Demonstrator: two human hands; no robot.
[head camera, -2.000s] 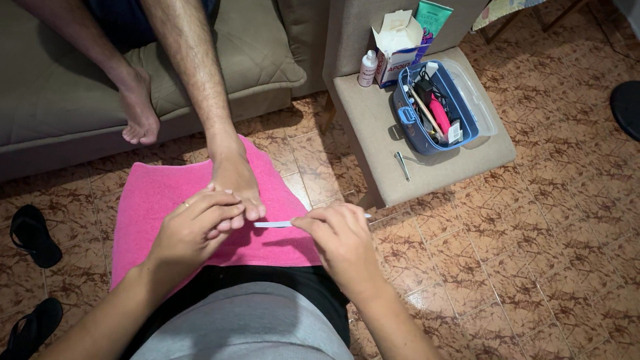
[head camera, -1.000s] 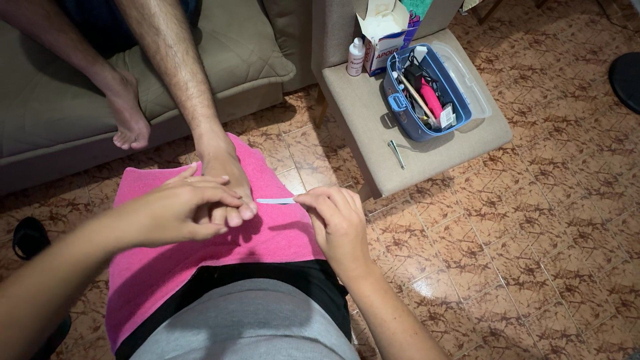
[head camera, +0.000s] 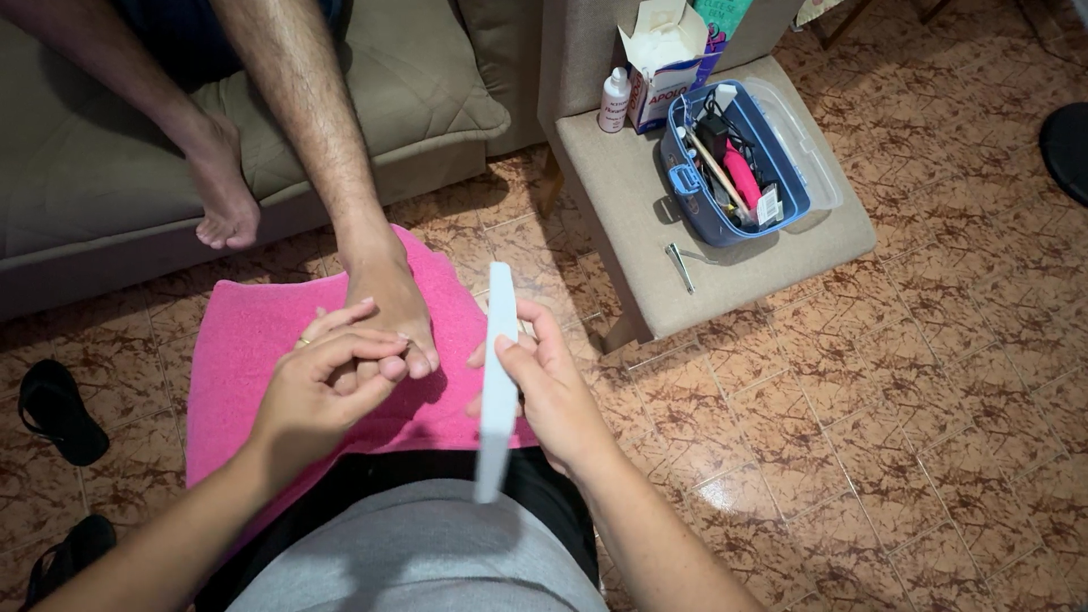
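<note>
Another person's bare foot (head camera: 384, 293) rests on a pink towel (head camera: 246, 357) spread over my lap. My left hand (head camera: 327, 370), with a ring on one finger, is closed around the toes of that foot. To the right of the foot, my right hand (head camera: 540, 374) grips a white nail file (head camera: 500, 374) between thumb and fingers. The file's broad face shows, its long side running toward and away from me, and it does not touch the toes. Part of the toes is hidden by my left fingers.
A beige chair (head camera: 612, 255) at the right holds a blue plastic box (head camera: 731, 234) of tools, nail clippers (head camera: 680, 268), a small bottle (head camera: 614, 100) and an open carton (head camera: 667, 81). The person's other foot (head camera: 225, 187) hangs by the sofa (head camera: 425, 110). Black flip-flops (head camera: 64, 412) lie at left.
The nail file, level and beside the toes in the earlier frames, has been turned to point away from me, in my right hand. My left hand stays at the toes.
</note>
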